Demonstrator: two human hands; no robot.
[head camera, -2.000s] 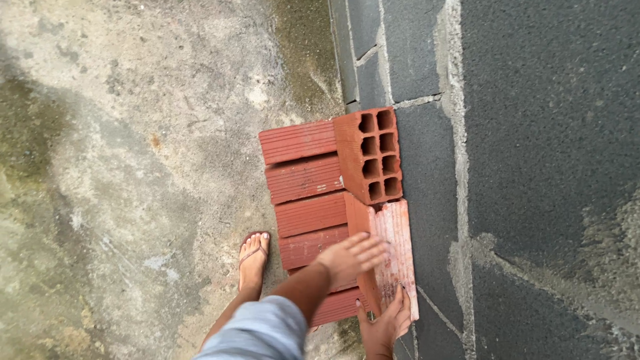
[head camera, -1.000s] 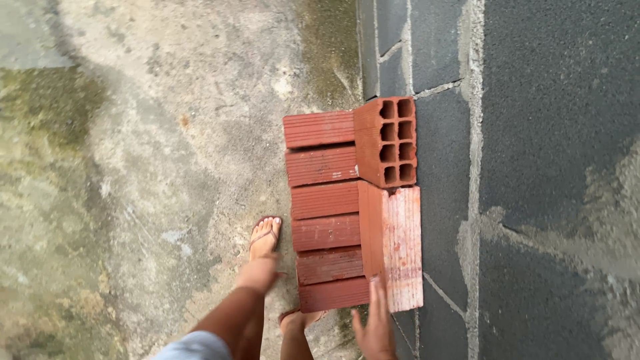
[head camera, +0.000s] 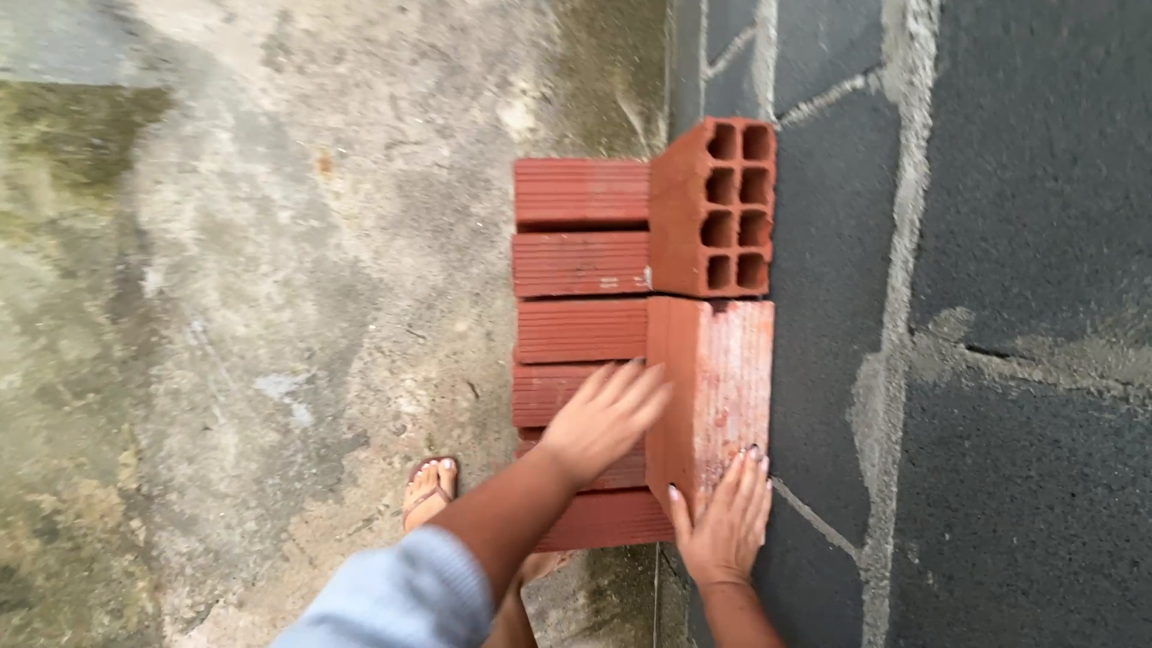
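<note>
Hollow red clay bricks stand in a row against the wall. One brick (head camera: 681, 211) on top shows its open cells. Beside it, another brick (head camera: 731, 387) has a pale, whitish ribbed face. My right hand (head camera: 724, 522) rests flat on that pale brick's near end, thumb spread onto its smooth side. Over the row, fingers apart, is my left hand (head camera: 607, 418); it holds nothing and reaches toward the pale brick's smooth side. Whether it touches a brick cannot be told. Below these two, several ribbed bricks (head camera: 580, 330) lie side by side with narrow gaps.
A dark grey block wall (head camera: 1026, 504) with rough mortar joints rises along the right, close to the bricks. Stained concrete floor (head camera: 297, 297) stretches out on the left. My sandalled foot (head camera: 430, 490) is on the floor just left of the row.
A second ago my left hand was low beside my foot; now it is over the row. My right hand has come further onto the pale brick's near end.
</note>
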